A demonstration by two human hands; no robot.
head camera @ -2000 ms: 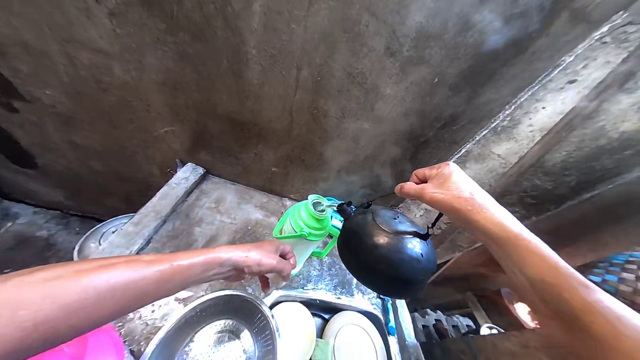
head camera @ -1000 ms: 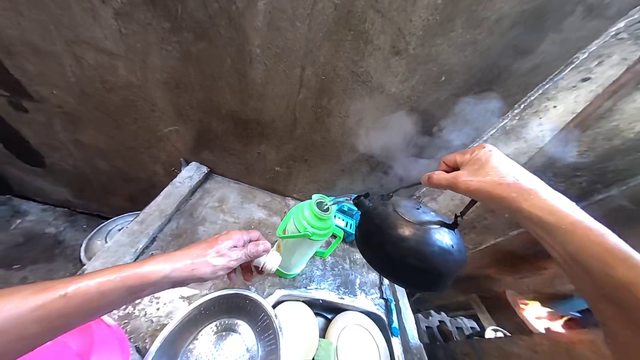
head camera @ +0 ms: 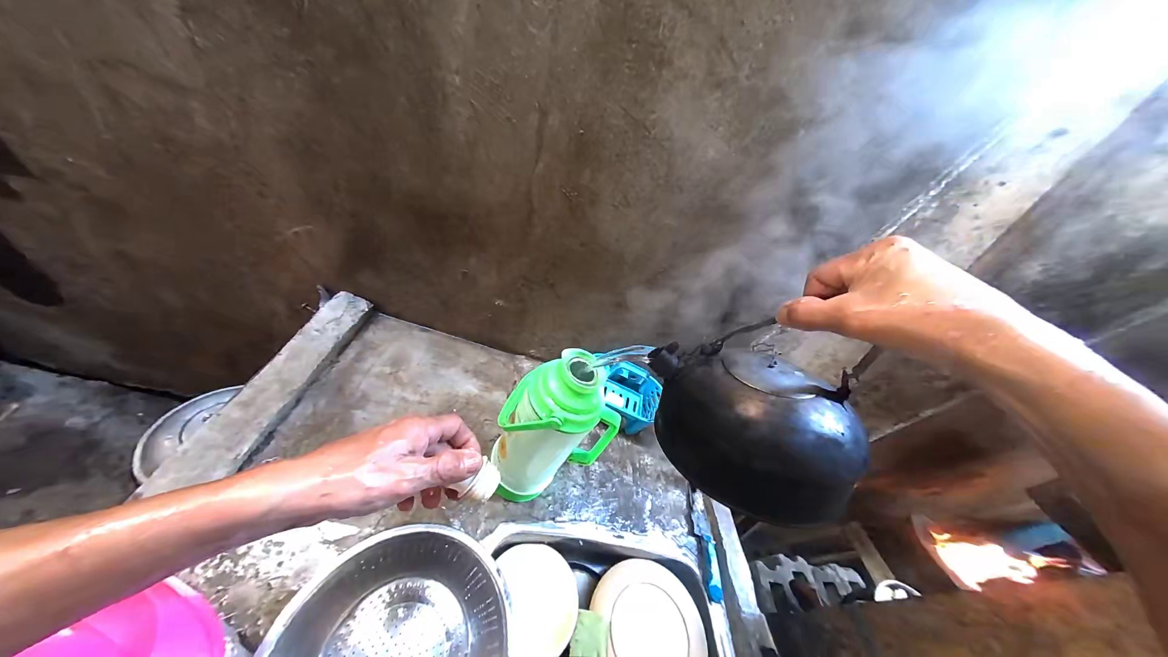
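My right hand (head camera: 849, 292) grips the wire handle of a blackened metal kettle (head camera: 762, 438), which hangs tilted with its spout to the left. A thin stream of water (head camera: 625, 354) runs from the spout into the mouth of a green and white thermos flask (head camera: 538, 424). The flask stands upright on a concrete counter, its lid off. Just left of the flask, my left hand (head camera: 429, 461) holds a pale stopper (head camera: 479, 481) between thumb and fingers. Steam rises behind the kettle and my right hand.
A metal colander (head camera: 401, 602) and a rack of plates (head camera: 648, 611) stand in front. A blue plastic basket (head camera: 631, 392) is behind the flask. Flames (head camera: 981, 558) burn at lower right. A pink basin (head camera: 137, 625) lies lower left, a metal lid (head camera: 178, 429) beyond the concrete ledge (head camera: 265, 401).
The kettle has moved to the right of where it was two seconds ago. Water now visibly arcs from its spout into the flask, and more steam has spread at upper right.
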